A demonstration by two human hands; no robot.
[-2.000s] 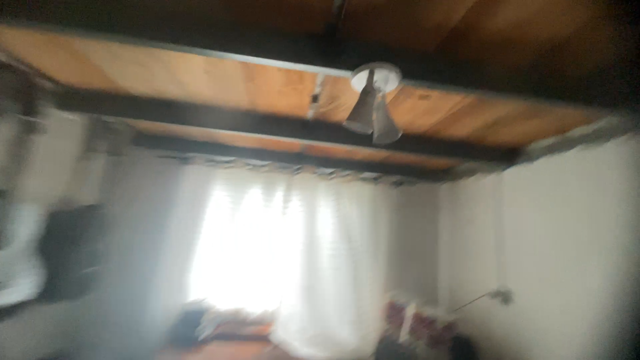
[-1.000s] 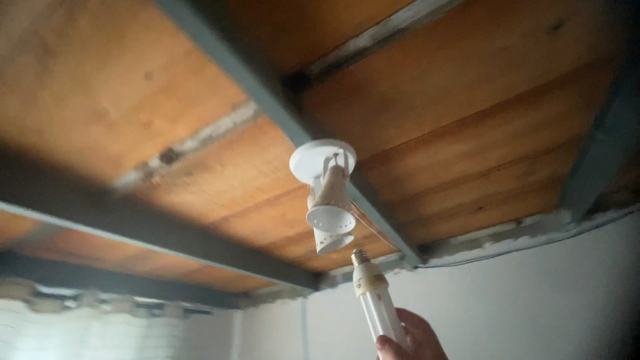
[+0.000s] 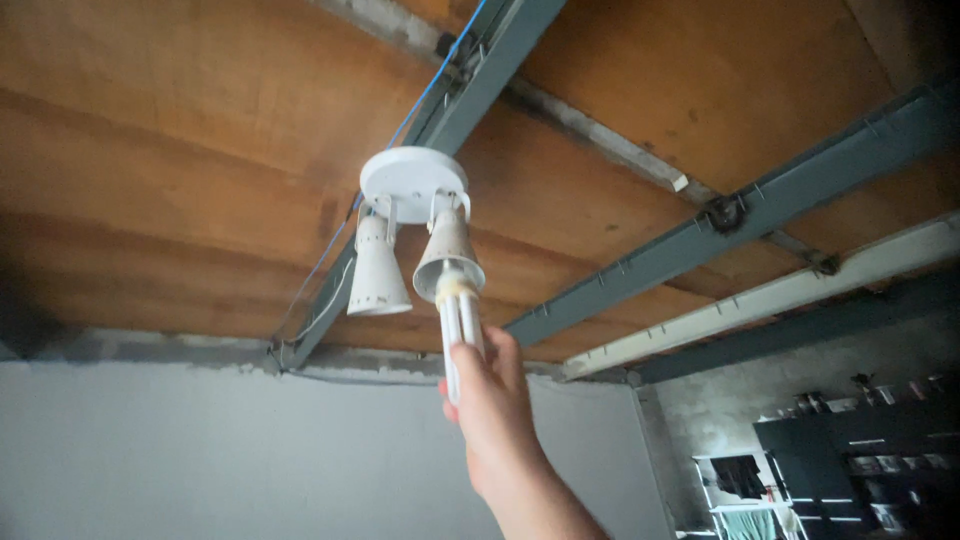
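My right hand (image 3: 491,401) is raised and grips a compact fluorescent bulb (image 3: 457,322) by its white glass tubes. The bulb's base end is at the mouth of the right cone-shaped lamp shade (image 3: 448,251); whether it touches the socket inside cannot be told. Beside it hangs a second white cone shade (image 3: 377,274), pointing down. Both shades are fixed by brackets to a round white ceiling base (image 3: 414,180). My left hand is out of the frame.
Dark metal beams (image 3: 645,259) cross the wooden ceiling (image 3: 187,150). A blue cable (image 3: 431,82) runs along one beam near the lamp. At the lower right are a dark cabinet (image 3: 806,457) and a white rack (image 3: 709,480) with hanging cloths.
My right hand has brought the bulb from below the lamp up to the mouth of one shade. Two seconds ago no hand was in view. The view has swung round considerably.
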